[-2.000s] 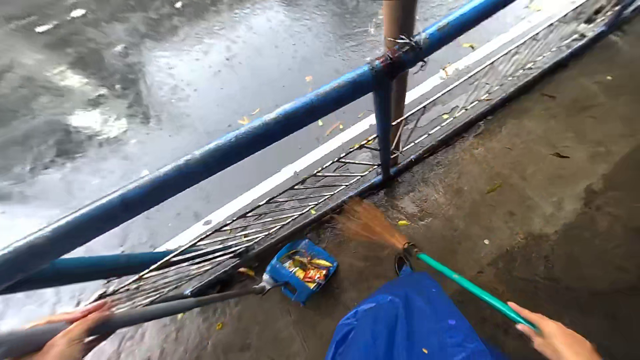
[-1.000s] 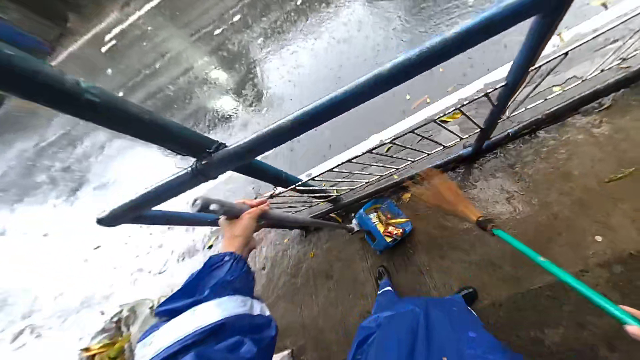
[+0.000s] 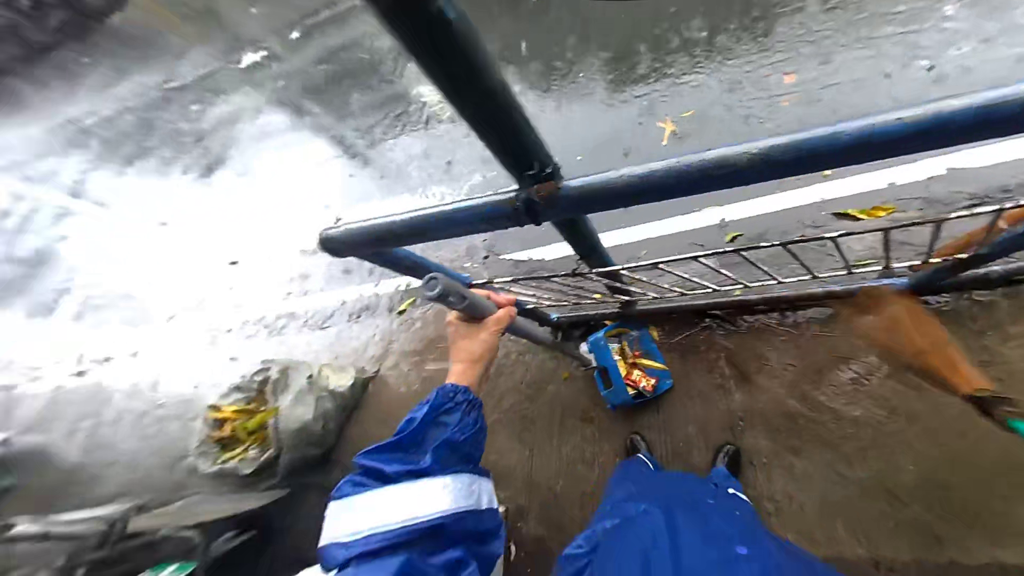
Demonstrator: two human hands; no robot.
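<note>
My left hand [image 3: 478, 336] is closed around a grey pole handle [image 3: 528, 330]. At the pole's lower end, a blue plastic dustpan [image 3: 612, 384] rests on the wet pavement beside the railing's foot, with wrappers [image 3: 640, 380] and yellow leaves inside. The blurred brown bristles of a broom [image 3: 920, 340] are at the right, against the bottom of the railing; only a bit of its green handle shows at the frame's edge. My right hand is out of view.
A blue pipe railing [image 3: 680, 180] with a low metal grille [image 3: 744, 268] borders the wet road. At the lower left stands an open sack [image 3: 308, 408] holding yellow leaves. Yellow leaves [image 3: 864, 214] lie beyond the grille. Dark, partly hidden objects fill the bottom left corner.
The view has swung left, bringing the sack fully into sight. My right hand, seen on the green broom handle in the earlier frames, has left the view. My left hand remains on the pole.
</note>
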